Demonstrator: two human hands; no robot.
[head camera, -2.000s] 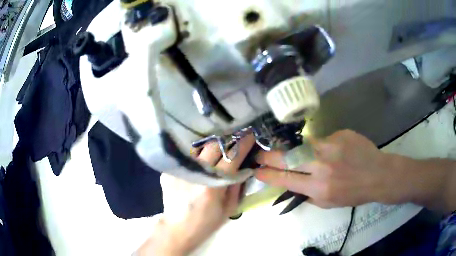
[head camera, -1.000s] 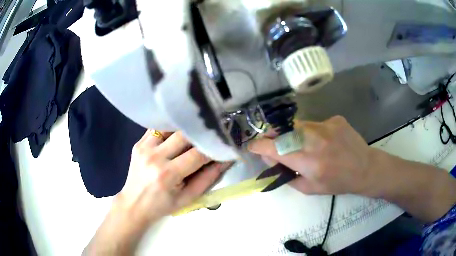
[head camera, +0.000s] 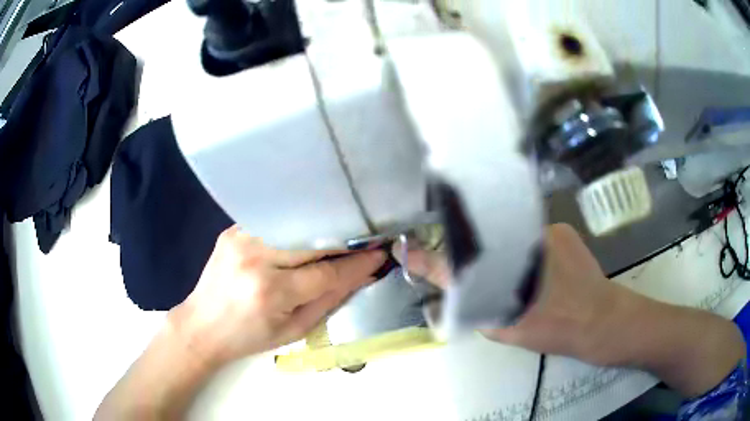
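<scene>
A small bit of dark cloth (head camera: 385, 261) shows at the needle area, below the white sewing machine head (head camera: 288, 156). My left hand (head camera: 263, 288) lies left of it, with its fingertips closed on the cloth. My right hand (head camera: 576, 304) is on the right; the machine head covers its middle, and one fingertip shows by the cloth's right side. Whether it holds anything is hidden. A flat dark panel (head camera: 164, 222) lies left of my left hand, its right part behind the machine head.
A loose dark cloth pile (head camera: 66, 131) lies at the far left. Yellow tape (head camera: 362, 352) runs along the bed's front. A cream ribbed knob (head camera: 615, 201) sits on the machine. A knotted black cord (head camera: 728, 247) lies at the right, and ruler markings (head camera: 592, 395) run along the front edge.
The view has shifted, and the machine head now covers more of my right hand. The dark snips seen in my right hand are now hidden. My left fingertips are closer to the needle area.
</scene>
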